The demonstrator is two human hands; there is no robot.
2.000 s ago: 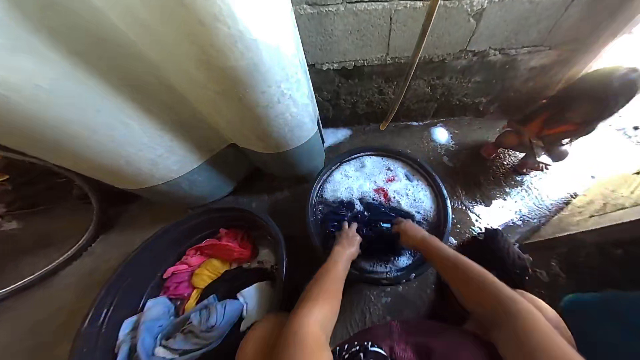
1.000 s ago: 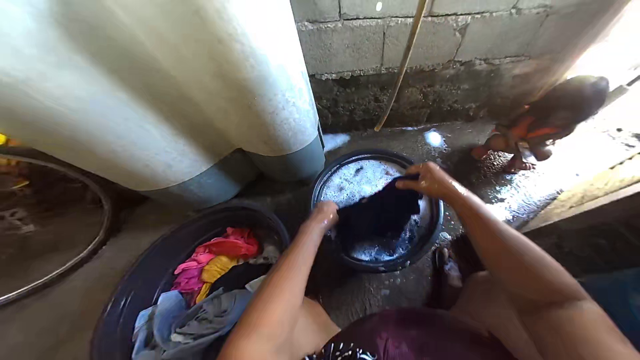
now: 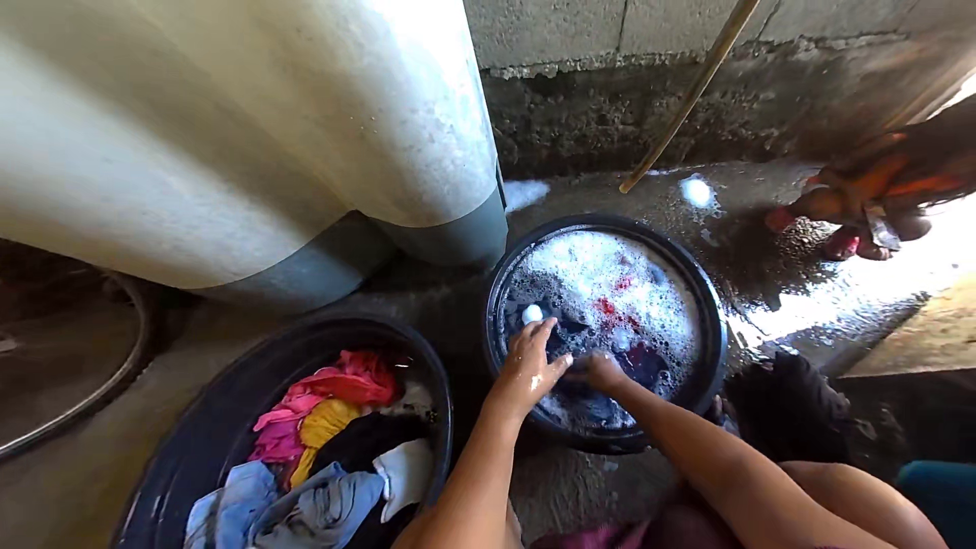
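Note:
A round black basin (image 3: 713, 335) holds sudsy water, with dark cloth (image 3: 568, 332) and some red cloth (image 3: 610, 311) partly under the foam. Over its near left part is my left hand (image 3: 531, 366), wet, its fingers spread and nothing held in them. Close to its left fingertips is a small white lump (image 3: 532, 313), too unclear to name. My right hand (image 3: 598, 371) is at the water just to the right, blurred, its fingers partly hidden; whether it grips the dark cloth cannot be told.
At the lower left, a large black tub (image 3: 191, 427) holds red, yellow, black and blue clothes (image 3: 320, 503). A wooden stick (image 3: 690, 99) leans near the block wall (image 3: 549, 30). Another person (image 3: 877, 191) crouches at the right. Dark cloth (image 3: 793, 404) lies right of the basin.
One second ago both hands held dark cloth raised over the basin. The cloth is now down in the suds, and my left hand is off it. My right hand has moved down to the water.

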